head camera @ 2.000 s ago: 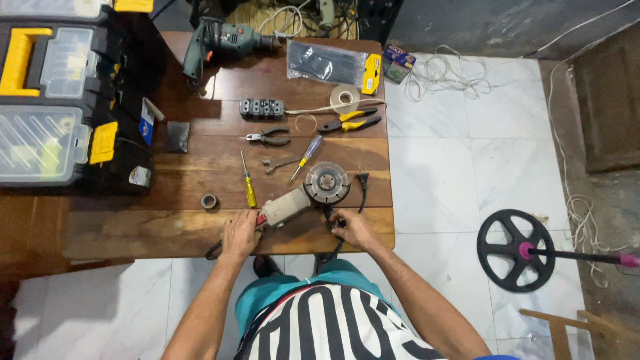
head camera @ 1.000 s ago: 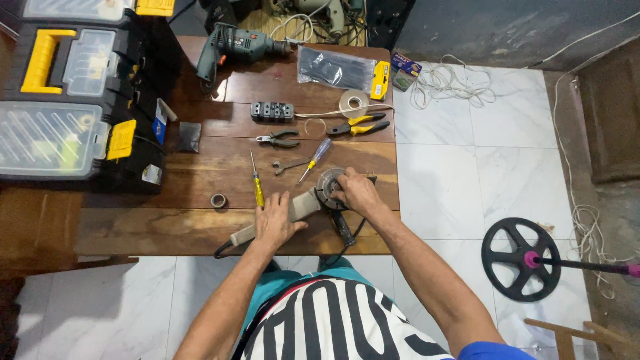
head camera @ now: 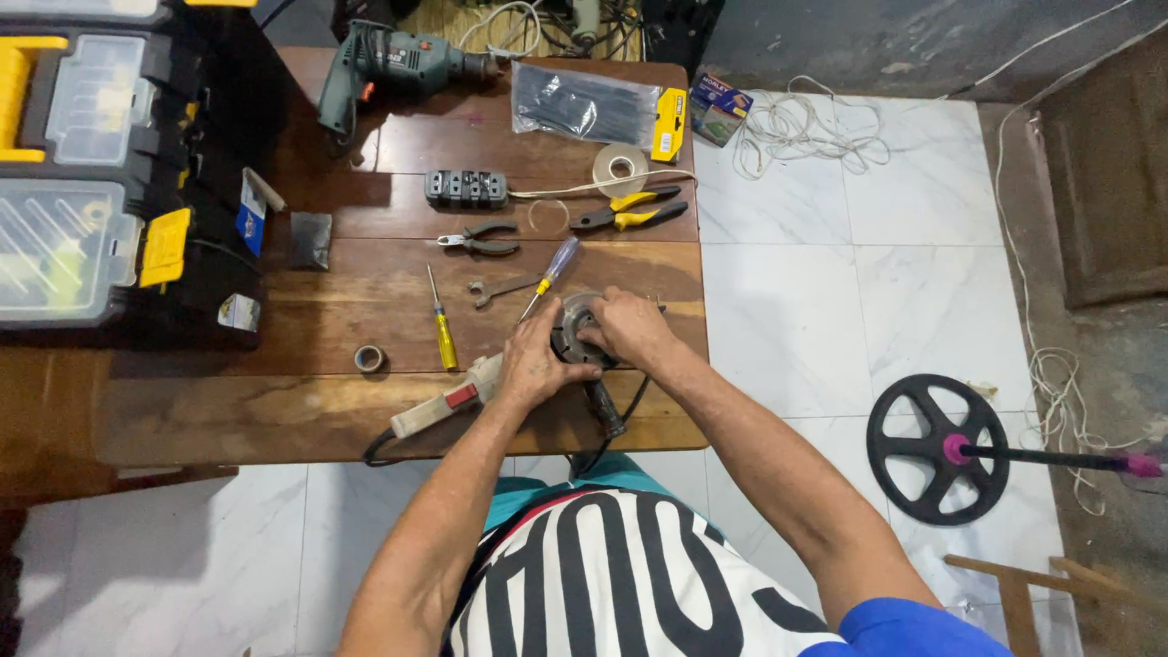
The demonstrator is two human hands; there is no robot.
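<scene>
An angle grinder point(head camera: 429, 412) lies near the front edge of the wooden table, its body pointing left and its disc point(head camera: 573, 342) at the right. My left hand point(head camera: 534, 360) rests over the grinder's head, fingers and thumb against the left side of the disc. From the right, my right hand point(head camera: 630, 327) grips the disc's edge and centre with bent fingers. The black side handle point(head camera: 604, 409) sticks out below the disc. Just above lie a screwdriver with a clear handle point(head camera: 550, 278), an open-end wrench point(head camera: 502, 289) and a yellow screwdriver point(head camera: 442, 328).
A black toolbox point(head camera: 219, 192) stands left. Farther back are a power drill point(head camera: 392, 78), bagged cable ties point(head camera: 584, 105), a power strip point(head camera: 465, 189), a tape roll point(head camera: 620, 170), yellow-handled pliers point(head camera: 630, 210) and cutting pliers point(head camera: 478, 239). A small tape roll point(head camera: 370, 359) sits left of the grinder.
My left hand has moved right, from the grinder's body to the disc. My right hand was low by the side handle two seconds ago and is now up at the disc.
</scene>
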